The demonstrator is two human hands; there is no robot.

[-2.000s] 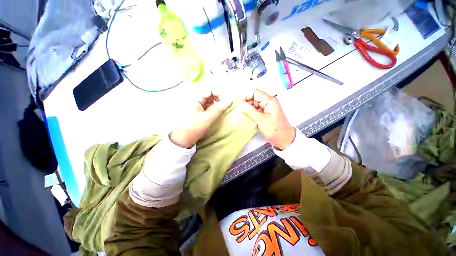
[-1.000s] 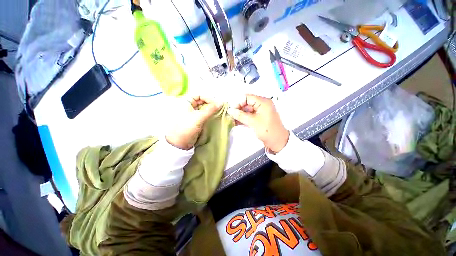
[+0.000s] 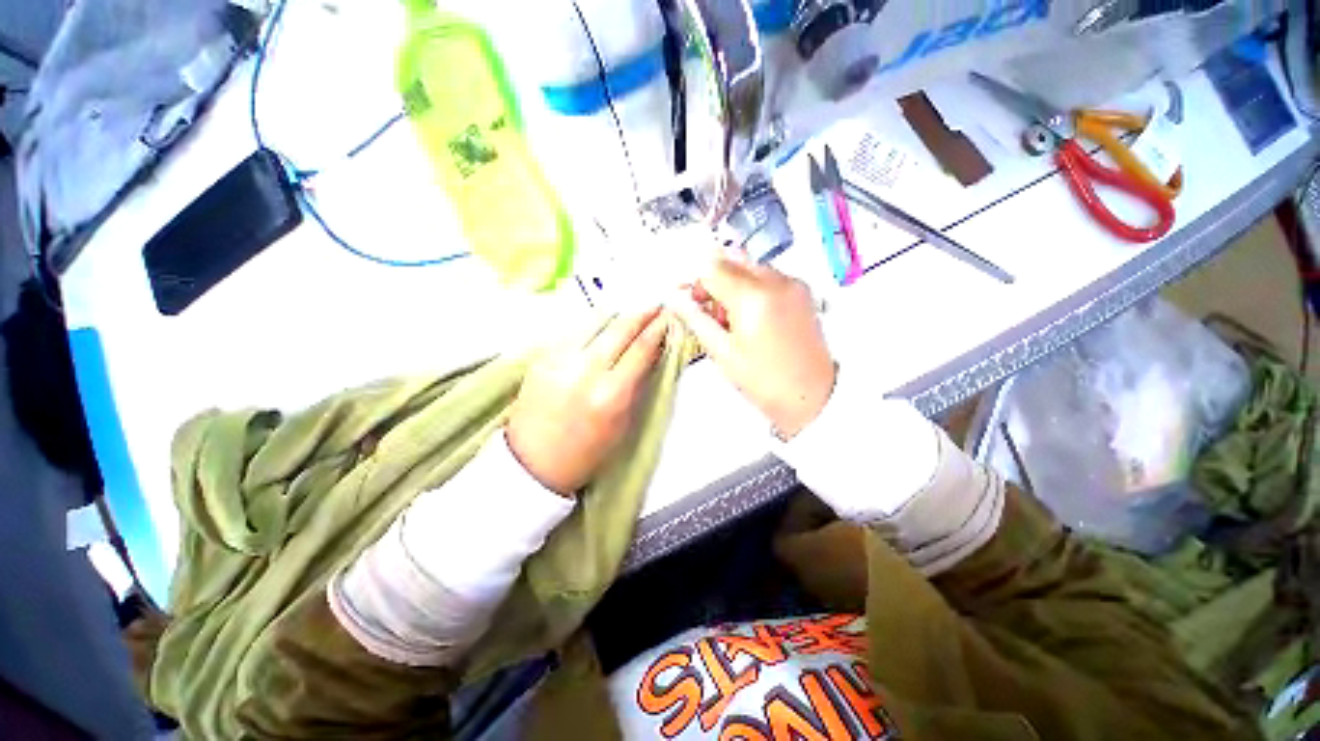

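Observation:
The olive-green knit garment (image 3: 326,456) lies bunched on the table's left part and hangs over its front edge. My left hand (image 3: 586,398) lies on the garment with its fingertips on the cloth just before the needle area. My right hand (image 3: 760,333) pinches the garment's edge between thumb and fingers, close beside my left fingertips. Glare washes out the spot at the fingertips, so I cannot tell if a label is there. The white sewing machine (image 3: 941,51) stands behind my hands, its presser foot and needle area (image 3: 709,210) just beyond my right fingertips.
A neon green bottle-shaped item (image 3: 485,159) is left of the needle. A phone (image 3: 220,232) and blue cable (image 3: 340,243) lie left. Snips (image 3: 835,225), tweezers (image 3: 927,232), a brown strip (image 3: 944,141) and red scissors (image 3: 1112,196) lie right. A plastic bag (image 3: 1115,420) is at lower right.
Both hands with the cloth edge have moved closer to the needle area. My left hand has turned from pinching the edge to lying flatter on the garment. The view has shifted slightly.

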